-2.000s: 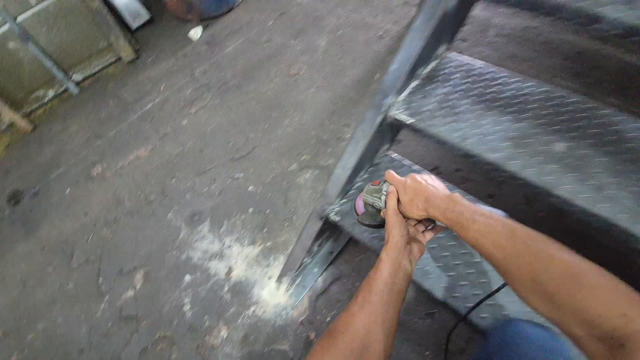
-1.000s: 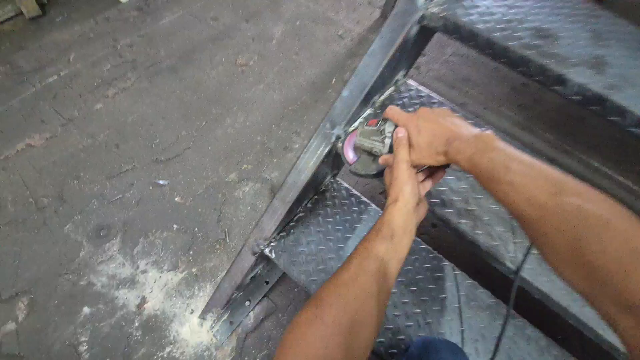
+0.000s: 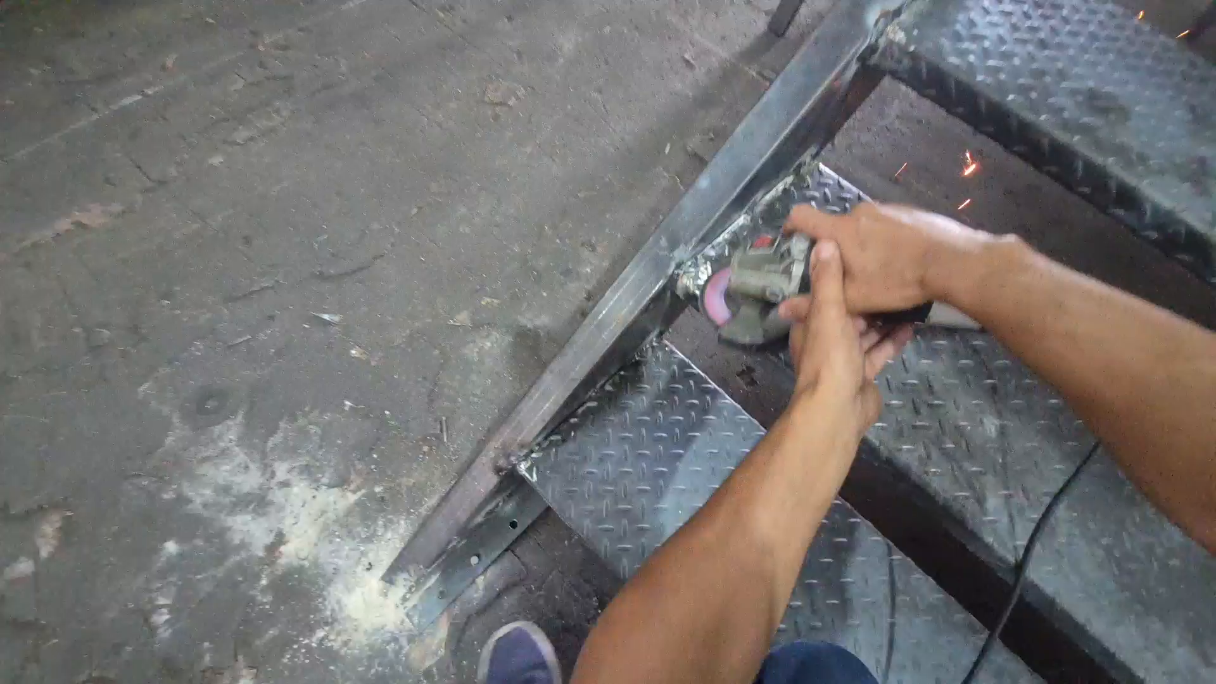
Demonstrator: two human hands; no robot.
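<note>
Both of my hands grip an angle grinder [image 3: 765, 275] by its body. The arm from the bottom centre ends in my left hand [image 3: 836, 351], around the grinder from below; my right hand [image 3: 879, 252] lies over its top, behind the gear head. The grinder's disc, with a pink band, is at the weld between a diamond-plate stair tread [image 3: 959, 408] and the steel side stringer [image 3: 712, 204]. Orange sparks [image 3: 969, 164] fly to the right, beyond my right hand. Whether the disc touches the metal is hidden.
A lower diamond-plate tread [image 3: 646, 437] and an upper one [image 3: 1073, 85] join the same stringer. A black cord [image 3: 1021, 560] runs over the treads at right. The concrete floor [image 3: 285, 237] has pale powder [image 3: 313, 532] near the stringer's foot. My shoe [image 3: 520, 654] shows at the bottom.
Sparks show at the upper right that neither earlier frame shows. Both hands still hold the grinder at the side of the stairs. The view has shifted.
</note>
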